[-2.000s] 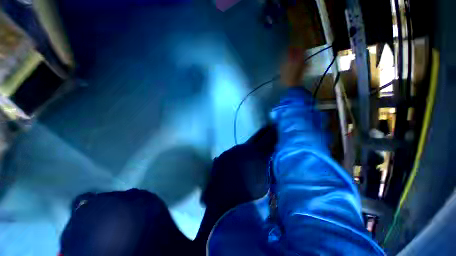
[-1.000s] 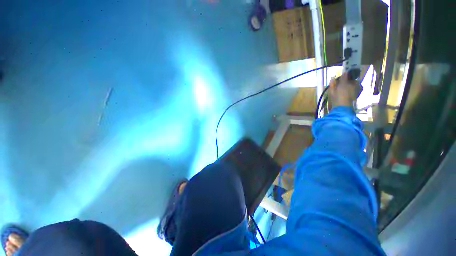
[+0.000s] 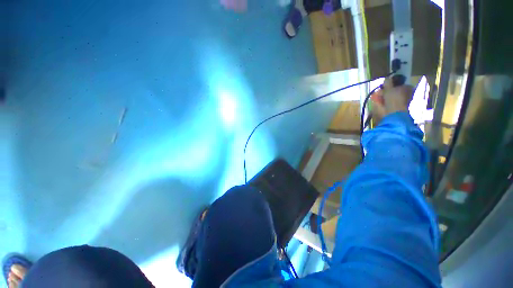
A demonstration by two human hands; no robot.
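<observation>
A white power strip (image 3: 401, 44) is fixed upright to a metal bar under the bench, at the upper right. One black plug (image 3: 396, 64) sits in it, with a thin black cord curving down to the left. My right hand (image 3: 395, 97), bare below a blue sleeve, is closed around a second black plug (image 3: 398, 80) at the strip's lower end. A black cord hangs down beside the hand. The fingertips are small and partly hidden, and I cannot tell whether this plug is fully seated. My left hand is out of the picture.
The green bench top (image 3: 478, 146) runs along the right. White frame legs (image 3: 318, 152), brown cardboard (image 3: 332, 42) and a dark box (image 3: 284, 197) stand below. My knees (image 3: 239, 230) are at the bottom. Purple footwear (image 3: 292, 22) lies on the blue floor (image 3: 169, 84).
The view has steadied from blur. My right arm has reached under the bench to the power strip. Since one second ago, the hand stays at the plug, with only a slight shift.
</observation>
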